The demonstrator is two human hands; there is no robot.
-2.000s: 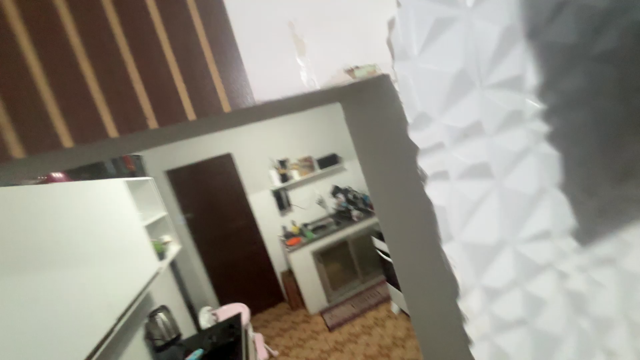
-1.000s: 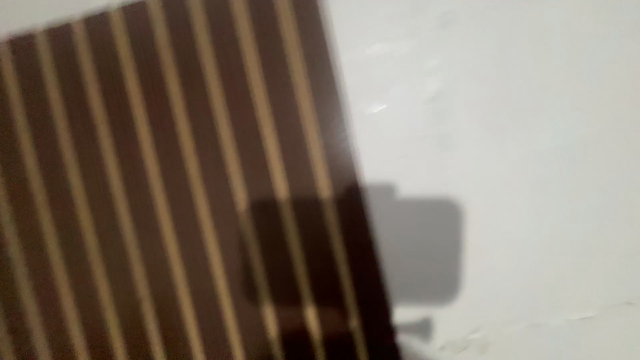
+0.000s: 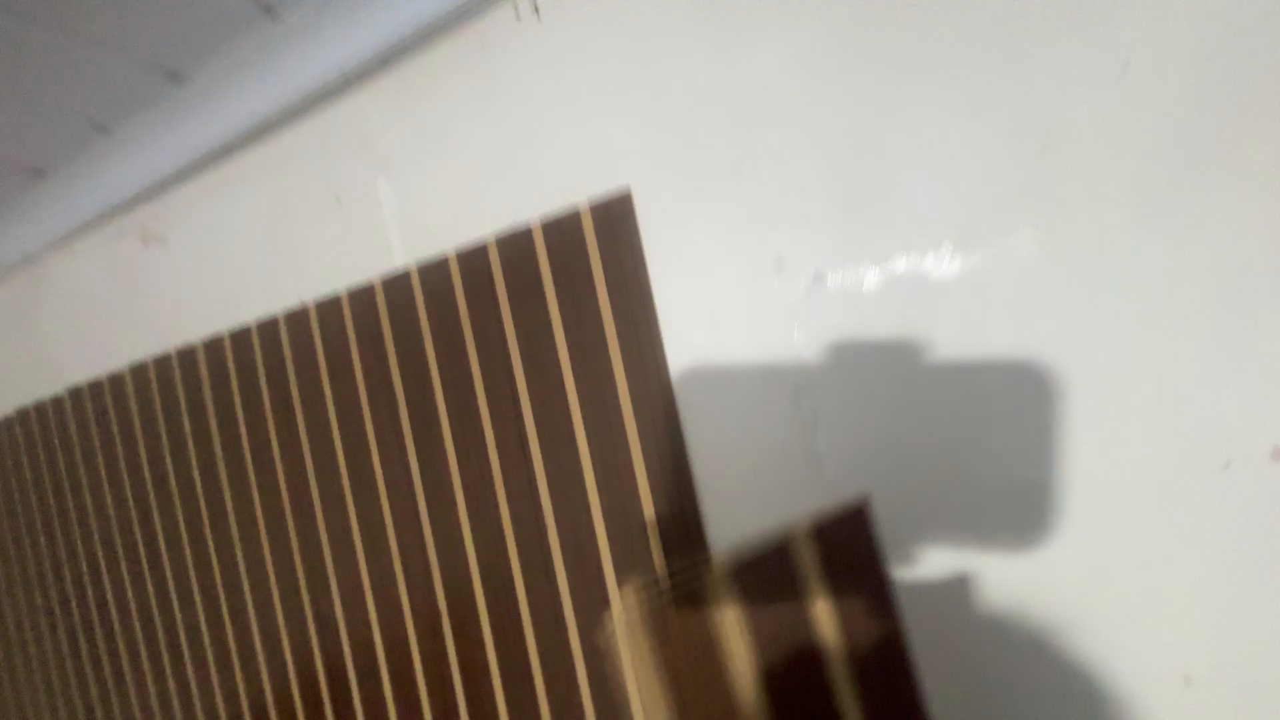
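Observation:
A dark brown panel with thin tan stripes (image 3: 450, 480) covers the lower left of the view, flat against the white wall (image 3: 900, 150) as far as can be seen. At its lower right edge a second, blurred dark piece with similar tan stripes (image 3: 880, 610) shows, its top corner lower than the panel's. Whether the two pieces touch or overlap cannot be told. Neither my left hand nor my right hand can be made out, so what they hold is hidden.
A grey-white ceiling (image 3: 130, 100) with a trim along its edge meets the wall at the upper left. A blocky shadow (image 3: 900, 440) falls on the wall right of the panel, with a rounded shadow below it. The wall has a shiny patch and small marks.
The view has swung from a doorway with a kitchen beyond, up to the wall and ceiling. The second striped piece at the lower right was not visible in the earlier frames.

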